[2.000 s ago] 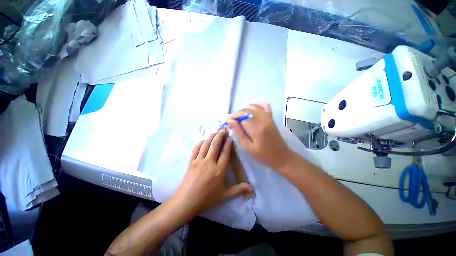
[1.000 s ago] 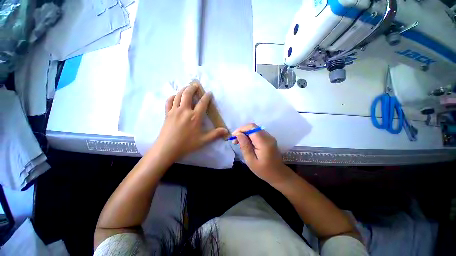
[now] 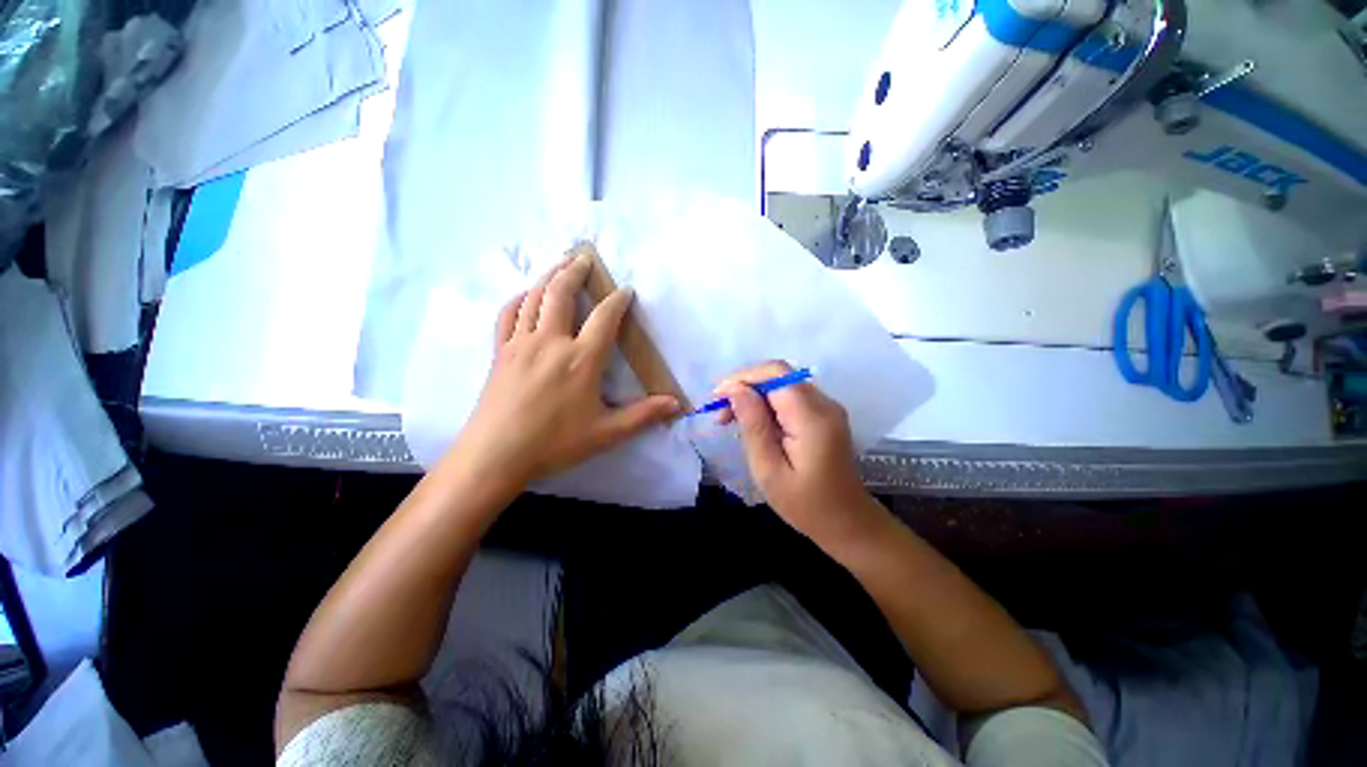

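A white cut fabric panel (image 3: pixel 795 315) lies on the table, its near edge at the table's front. A flat tan marking template (image 3: pixel 648 357) lies slanted on the cloth. My left hand (image 3: pixel 552 367) lies over its left side, fingertips and thumb pressing it down on the cloth. My right hand (image 3: pixel 795 442) holds a blue marking pen (image 3: pixel 768 387) like a pencil. The pen's tip is at the template's lower end, close to my left thumb.
The sewing machine (image 3: pixel 990 105) stands at the upper right. Blue-handled scissors (image 3: pixel 1160 339) and thread snips (image 3: pixel 1232 393) lie right of it. Stacked cut pieces (image 3: pixel 53 435) are at the left, with crumpled clear plastic (image 3: pixel 60 90) above. The table's scaled front edge (image 3: pixel 1020 471) runs below my hands.
My view has shifted down since the oldest frame. The pen has moved from the template's top end to its lower end. In the last second my right hand moved slightly right and the pen tilted.
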